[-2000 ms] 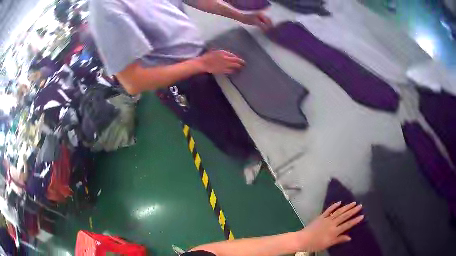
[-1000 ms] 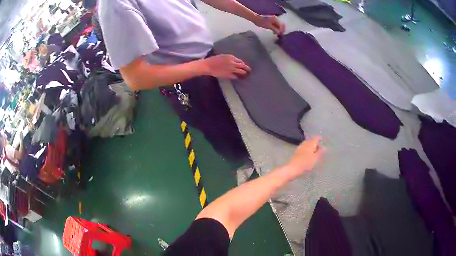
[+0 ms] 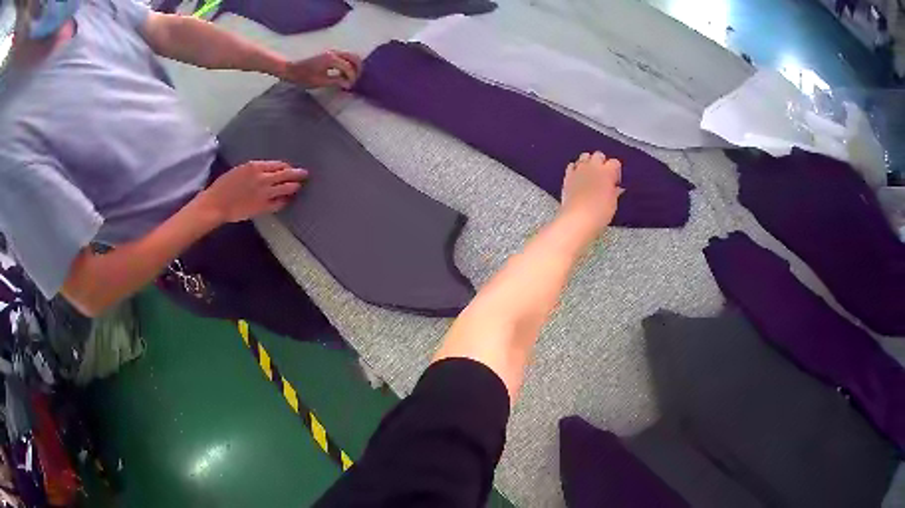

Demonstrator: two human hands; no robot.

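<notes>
My left hand [image 3: 592, 190], bare below a black sleeve, is over the right part of a long purple panel [image 3: 486, 119], with its fingers curled down at the cloth. Whether they pinch it is hidden. A co-worker's hand is at the panel's far left end. A dark grey panel [image 3: 367, 218] with a notched right end lies beside it, nearer the table edge, under the co-worker's other hand. My forearm passes close to its notched end. My right hand is not in view.
More grey [image 3: 764, 387] and purple panels [image 3: 824, 327] lie at the right. A pale sheet [image 3: 556, 74] and crumpled white plastic [image 3: 764, 114] are beyond the purple panel. The co-worker [image 3: 109, 129] stands left. Black-and-yellow tape [image 3: 288, 392] marks the green floor.
My left hand has gone from the panels at the bottom right, past the grey panel's notched end, to the long purple panel. The view has shifted right, and the red stool has left it.
</notes>
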